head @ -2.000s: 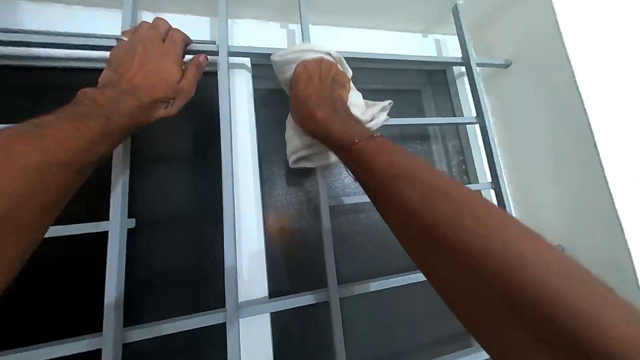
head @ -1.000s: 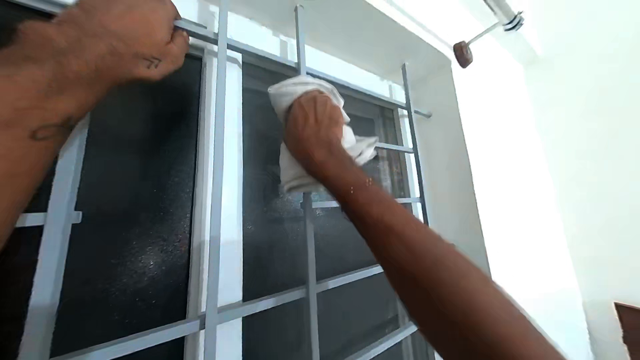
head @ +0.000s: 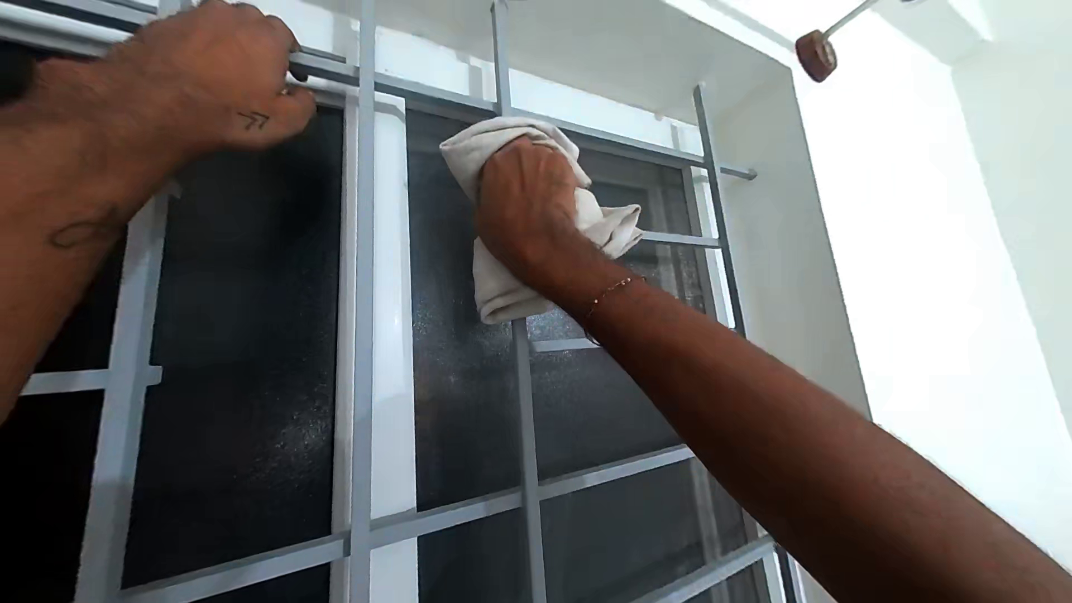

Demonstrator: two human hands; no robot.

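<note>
My right hand [head: 532, 197] is closed on a folded white cloth [head: 511, 289], which is wrapped around a vertical bar of the grey metal window grille [head: 528, 419] just below the top crossbar. At the upper left, my left hand [head: 226, 75] grips the top horizontal bar of the grille, its fingers curled over it. Behind the bars are dark window panes [head: 243, 335] with a speckled surface, and a white window frame [head: 392, 335] runs upright between them. The fingertips of my right hand are hidden in the cloth.
Grille bars cross in front of the panes on all sides of my hands. The white window recess wall [head: 787, 226] stands at the right. A brown round object on a thin rod [head: 816, 56] sticks out at the upper right.
The view has shifted toward the right side of the window since the oldest frame. My left hand stays on the top bar and my right hand stays on the cloth at the vertical bar.
</note>
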